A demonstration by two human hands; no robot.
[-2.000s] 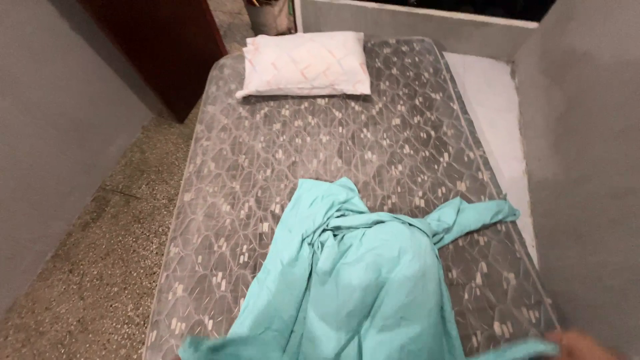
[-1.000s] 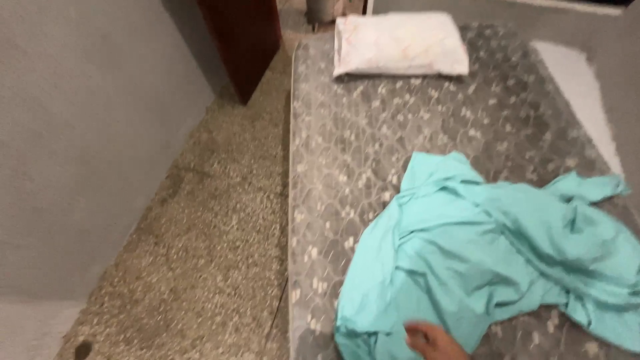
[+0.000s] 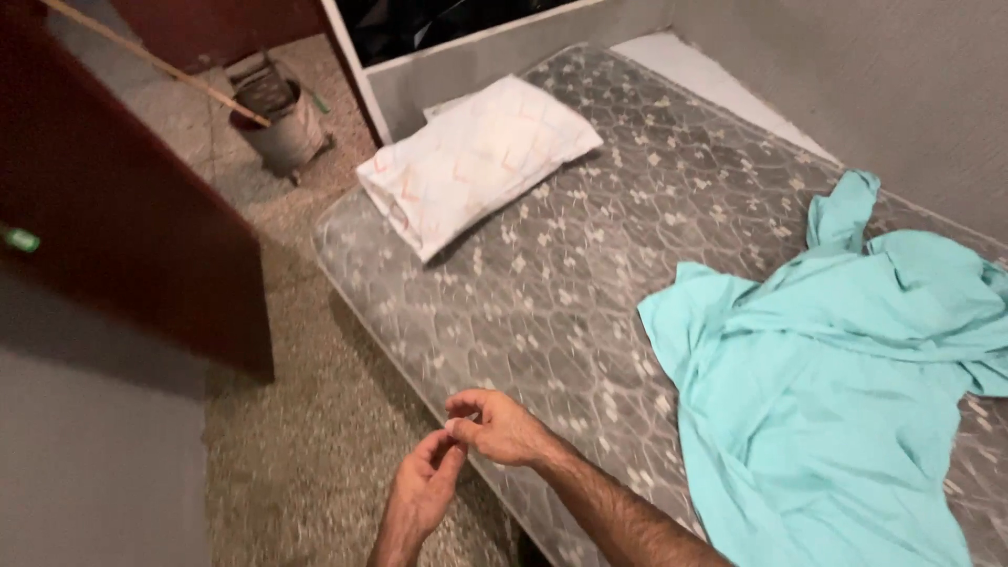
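Note:
My left hand (image 3: pixel 424 482) and my right hand (image 3: pixel 504 429) meet at the fingertips over the near left edge of the mattress (image 3: pixel 551 291). Their fingers are loosely curled, and nothing is visible between them. A crumpled turquoise fabric sheet (image 3: pixel 827 425) lies on the patterned grey mattress, to the right of my hands and apart from them. A white pillow (image 3: pixel 480 161) with faint orange and grey marks rests at the far end of the mattress.
A dark red door (image 3: pixel 134 205) stands at the left, beside the speckled floor (image 3: pixel 291 457). Beyond it are a bucket (image 3: pixel 287 134) and a long wooden stick (image 3: pixel 157 63). A grey wall (image 3: pixel 866 87) borders the mattress at the right.
Two seconds ago my hands were at the turquoise sheet's near edge; now they are together, away from it. The view has swung left.

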